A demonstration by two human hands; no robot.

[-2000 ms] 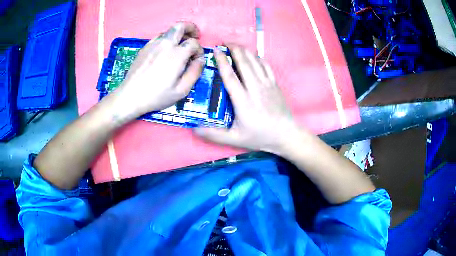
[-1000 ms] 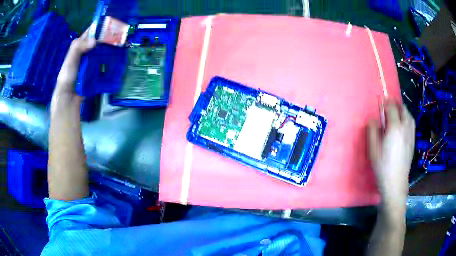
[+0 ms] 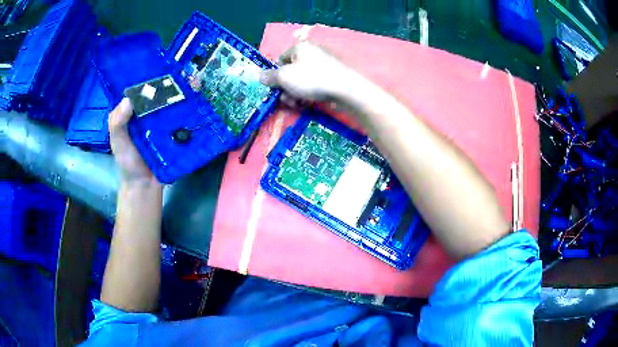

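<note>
My left hand (image 3: 133, 152) holds a blue back cover (image 3: 193, 152) with a dark, silver-edged rectangle and a small round dark part. Beside and partly behind it is a blue housing half with a green circuit board (image 3: 234, 85), tilted at the mat's upper left. My right hand (image 3: 298, 76) has its fingers at that housing's right edge; whether they grip it is hard to tell. Another open blue housing (image 3: 332, 234) lies on the pink-red mat, with a green main board (image 3: 313, 161) and a white plate (image 3: 352, 190). My right forearm covers its upper right part.
The pink-red mat (image 3: 461, 88) lies on the dark green bench. Blue housings (image 3: 51, 74) stand stacked at the left. Wired blue parts (image 3: 576, 183) are piled at the right. A thin pale stick (image 3: 516, 196) lies near the mat's right edge. A dark stick (image 3: 249, 147) lies by the left edge.
My right hand has moved from the mat's right side to the housing at upper left. That housing and the cover have shifted right and turned. My left hand is lower.
</note>
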